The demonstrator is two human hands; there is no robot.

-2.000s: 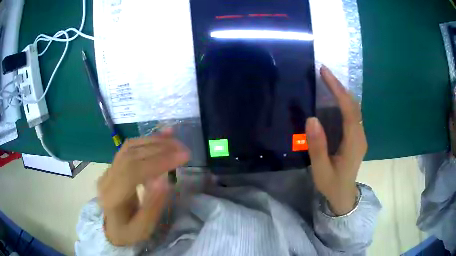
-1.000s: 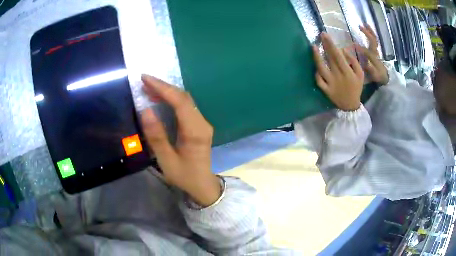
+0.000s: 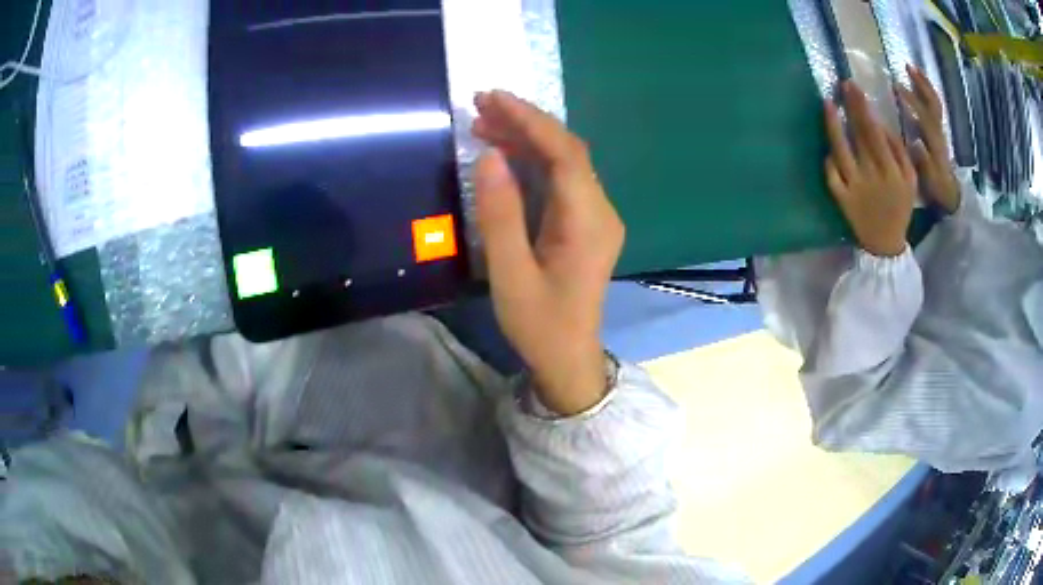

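Observation:
A black tablet [image 3: 337, 194] lies flat with a bright light streak across its screen. A green square shows at its lower left and an orange square at its lower right. It rests on a bubble wrap bag [image 3: 172, 286], with a white printed sheet [image 3: 103, 126] beside it at the left. My right hand [image 3: 549, 229] is at the tablet's right edge, thumb and fingers apart, holding nothing. My left hand is not clearly in view; only skin-coloured blur shows at the bottom left edge.
A pen [image 3: 63, 299] with a yellow band lies left of the sheet on the green mat [image 3: 686, 137]. A white cable is at the top left corner. At the right, another person's hands [image 3: 875, 171] rest on a wrapped item, with several dark-edged units behind.
The view has swung right, then partly back left. My left hand has gone from over the mat's front edge. The red text at the top of the screen is no longer in view.

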